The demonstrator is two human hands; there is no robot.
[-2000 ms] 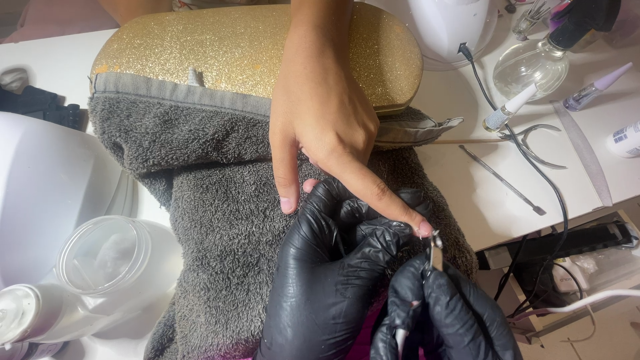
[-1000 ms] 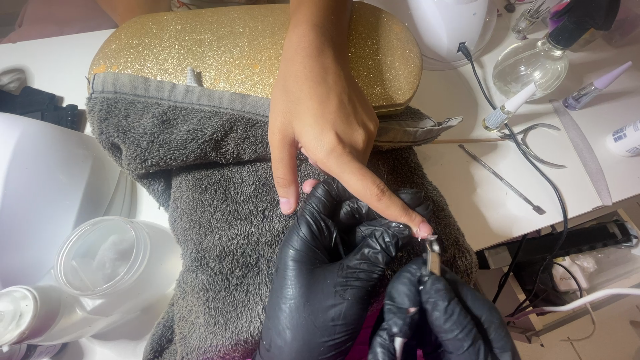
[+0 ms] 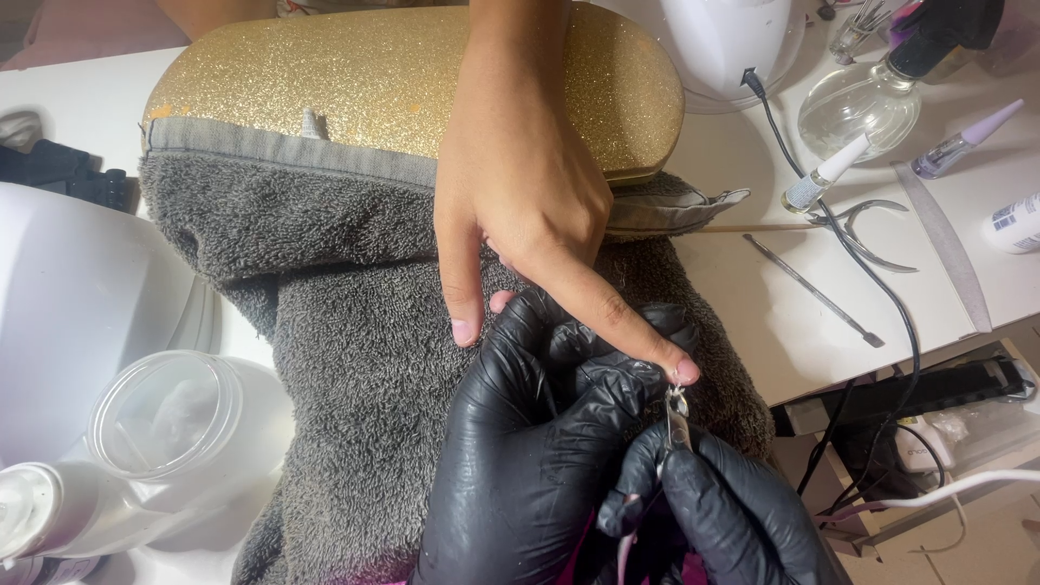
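Note:
Both my hands wear black gloves. My left hand point(image 3: 528, 439) holds the other person's hand point(image 3: 528, 187) from below, its fingers around that person's outstretched index finger. My right hand point(image 3: 715, 496) grips metal cuticle nippers point(image 3: 677, 422), whose jaws touch the skin beside the nail of that finger. The jaws' exact opening is too small to tell. The other person's wrist rests over a gold glitter armrest point(image 3: 325, 73), and a dark grey towel point(image 3: 366, 349) lies beneath the hands.
At the left stand a clear plastic jar point(image 3: 162, 414) and a white rounded device point(image 3: 73, 276). On the right lie a metal cuticle pusher point(image 3: 812, 288), a second pair of nippers point(image 3: 873, 244), a nail file point(image 3: 946, 244), small bottles, a spray bottle point(image 3: 861, 110) and a black cable point(image 3: 886, 292).

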